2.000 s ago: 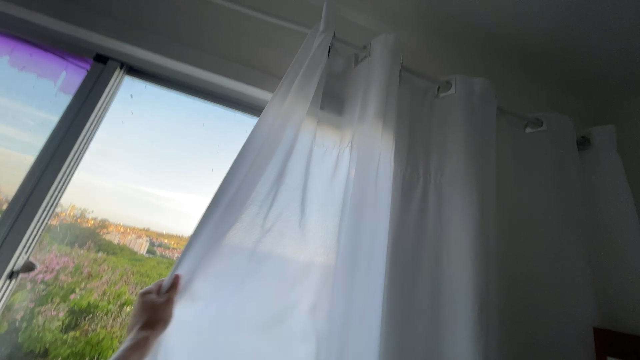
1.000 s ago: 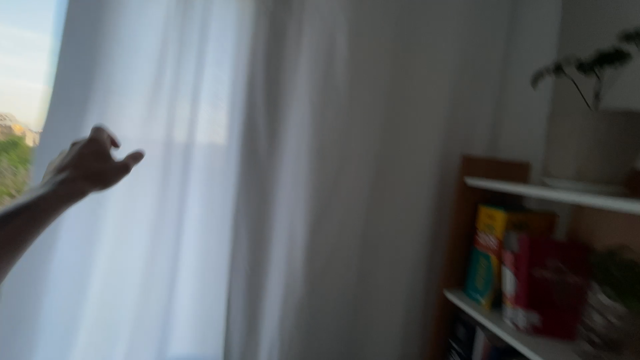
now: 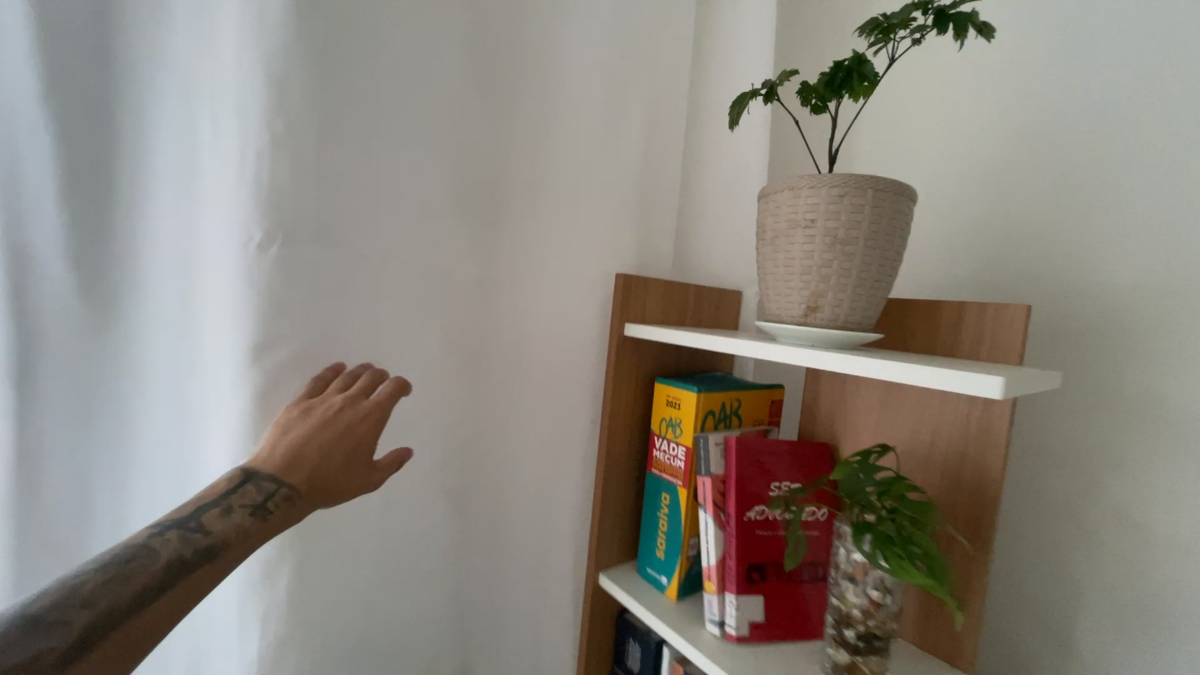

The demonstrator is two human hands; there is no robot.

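My left hand [image 3: 333,431] reaches in from the lower left, back of the hand up, fingers stretched forward and thumb spread to the side. It holds nothing. Behind it hangs a white fabric curtain [image 3: 506,244] in soft vertical folds; whether the fingertips touch the cloth, I cannot tell. The curtain reaches close to a wooden bookshelf with white shelves [image 3: 844,361] on the right. My right hand is out of view.
On the top shelf, a leafy plant [image 3: 848,80] grows in a beige woven-texture pot [image 3: 834,248] on a white saucer [image 3: 817,335]. Below stand a thick yellow and teal book [image 3: 667,487], a red book [image 3: 778,562] and a glass vase of pebbles [image 3: 861,600] with a green plant.
My left hand held the curtain's edge by the window two seconds ago and has let go. The view has swung right and down, from window and curtain rod to the bookshelf.
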